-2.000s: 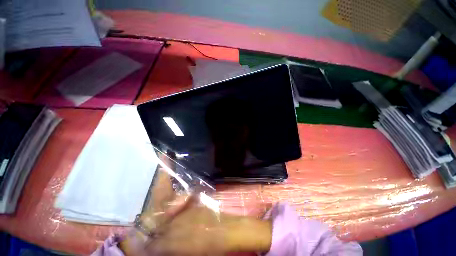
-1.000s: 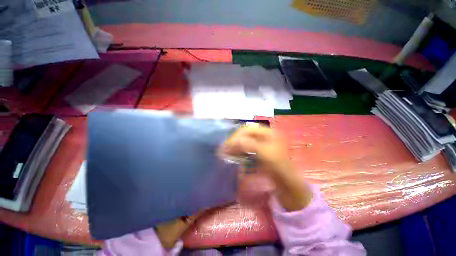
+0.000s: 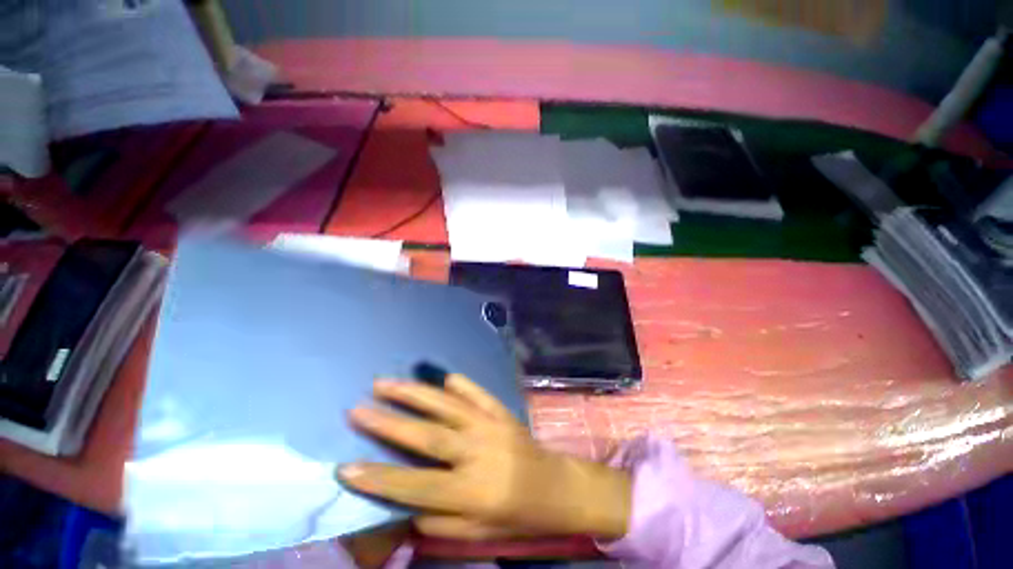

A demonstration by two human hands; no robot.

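Observation:
A tablet [image 3: 289,356] is raised in front of me at the left, its blue-grey back facing me, with a round dark camera ring near its right corner. My right hand [image 3: 478,461] lies spread over the tablet's lower right part, fingers apart on its back. My left hand [image 3: 375,541] is mostly hidden behind the tablet's lower edge; only a small part shows. A bare tablet stack [image 3: 572,328] with a white label lies on the bench behind, partly covered by the raised tablet.
Interleaved stacks stand at the left [image 3: 83,345] and far right [image 3: 939,289]. Loose white sheets [image 3: 522,195] lie at the back centre. A single tablet [image 3: 711,161] lies on a white sheet on the green mat. A printed page [image 3: 133,67] hangs upper left.
The tablet has shifted left and lower, and its camera ring now shows. My right hand has moved from its upper right edge onto its back. The bare stack is now more visible.

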